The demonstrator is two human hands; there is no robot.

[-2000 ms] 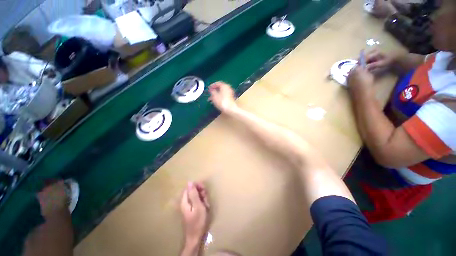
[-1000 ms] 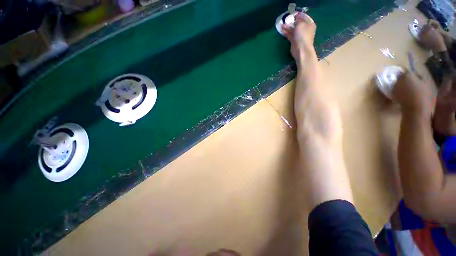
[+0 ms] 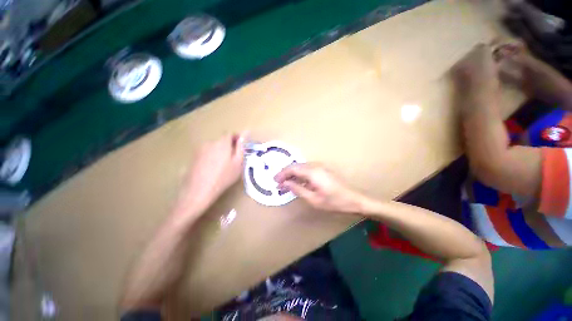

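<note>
A round white slotted plate [image 3: 271, 195] lies on the cardboard work surface [image 3: 326, 113] in front of me. A small pale strip or bracket [image 3: 252, 149] stands at its upper left rim. My left hand [image 3: 216, 163] is blurred at the plate's left side, its fingertips beside that strip; whether they grip it cannot be told. My right hand [image 3: 317, 188] reaches over the plate's right part, fingers curled, fingertips near its centre; any small part between them is hidden.
The green conveyor belt [image 3: 263, 37] runs beyond the cardboard, with white plates [image 3: 135, 78] on its left stretch. A neighbour's arms [image 3: 486, 131] rest at the right, above a red object [image 3: 404, 243]. Shiny glints lie on the cardboard.
My right hand, earlier reaching across the belt to a plate, is back over the cardboard. A plate now lies before me, and my left hand is in view beside it.
</note>
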